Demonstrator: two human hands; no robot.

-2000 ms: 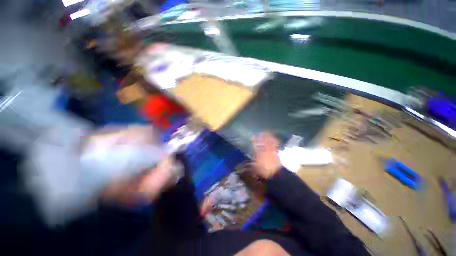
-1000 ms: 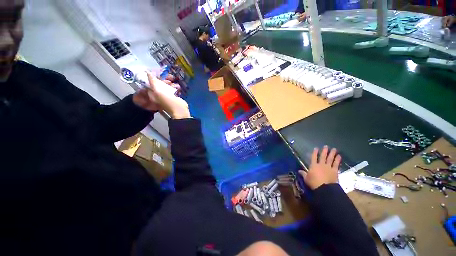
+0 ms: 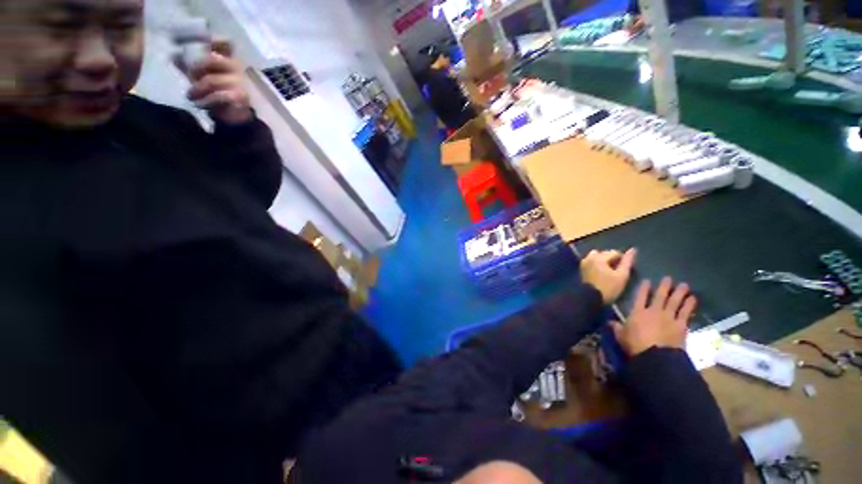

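Note:
My left hand is at the near edge of the dark green mat, loosely curled, with nothing visible in it. My right hand lies beside it at the mat's edge, empty, with fingers spread. Right of it lies a white housing part with a flat white piece against it. Another person's raised hand holds a small white handheld device at the upper left.
A person in black stands close at my left. A row of white units lies by tan cardboard. Wired parts lie at right. Blue crates, a red stool and a green conveyor are around.
My left hand has let go of the white device and moved right to the bench edge. The device is now in the other person's raised hand. My right hand stays at the mat's edge.

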